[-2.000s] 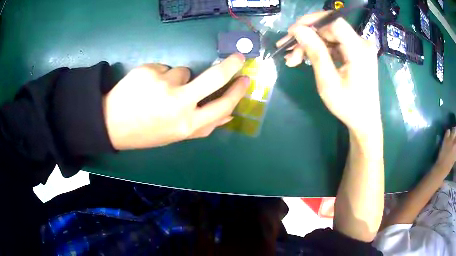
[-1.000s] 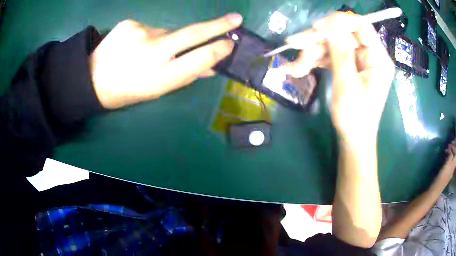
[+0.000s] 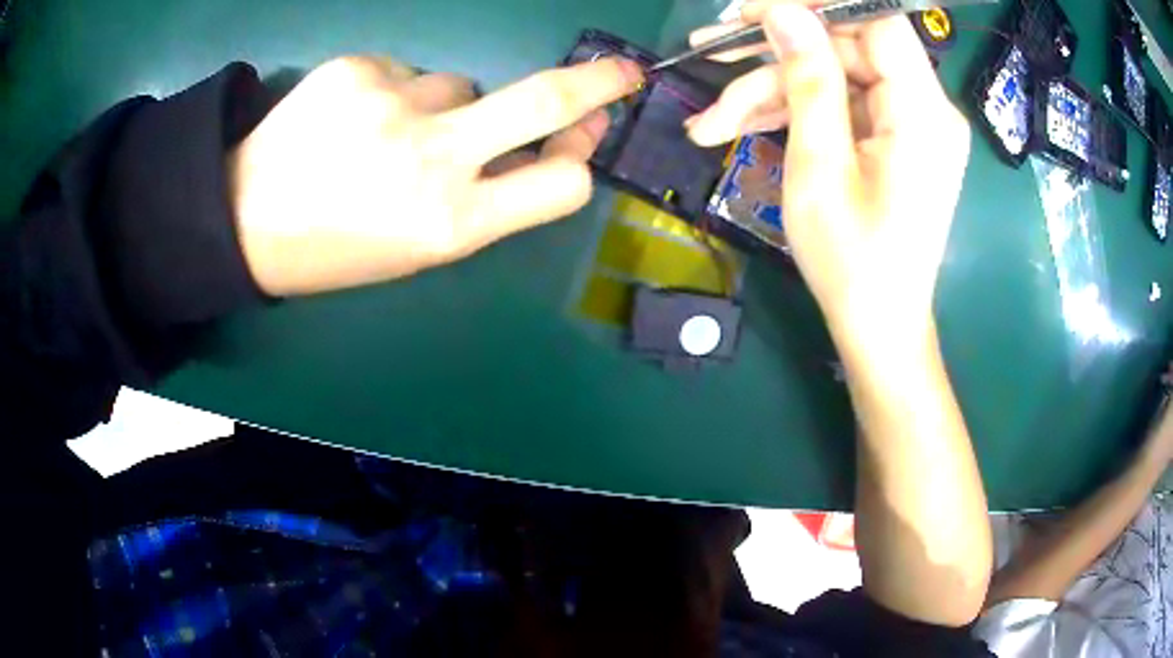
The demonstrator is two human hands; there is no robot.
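Note:
A black phone housing [image 3: 663, 148] lies tilted on the green table, its board [image 3: 750, 186] showing at the lower right end. My left hand [image 3: 412, 180] rests its fingertips on the housing's upper left end. My right hand [image 3: 855, 154] holds metal tweezers [image 3: 720, 41], their tip at the left index fingertip. A tiny yellow bit shows near the tip; another [image 3: 669, 195] sits on the housing's lower edge. The black speaker module [image 3: 684, 324] with a white round spot lies below, over the edge of the yellow tape sheet [image 3: 643, 251], joined to the housing by thin wires.
Several black units [image 3: 1081, 125] with boards showing lie at the upper right. A round yellow-centred part [image 3: 934, 23] is beside my right hand. A glaring clear strip [image 3: 1078, 270] lies below the units. Another person's forearm [image 3: 1093, 521] is at the right edge.
Since one second ago, the tweezer tip has moved from the housing's middle to its upper left end. The housing and speaker module have shifted slightly right. Earlier, the hands were over the tape sheet.

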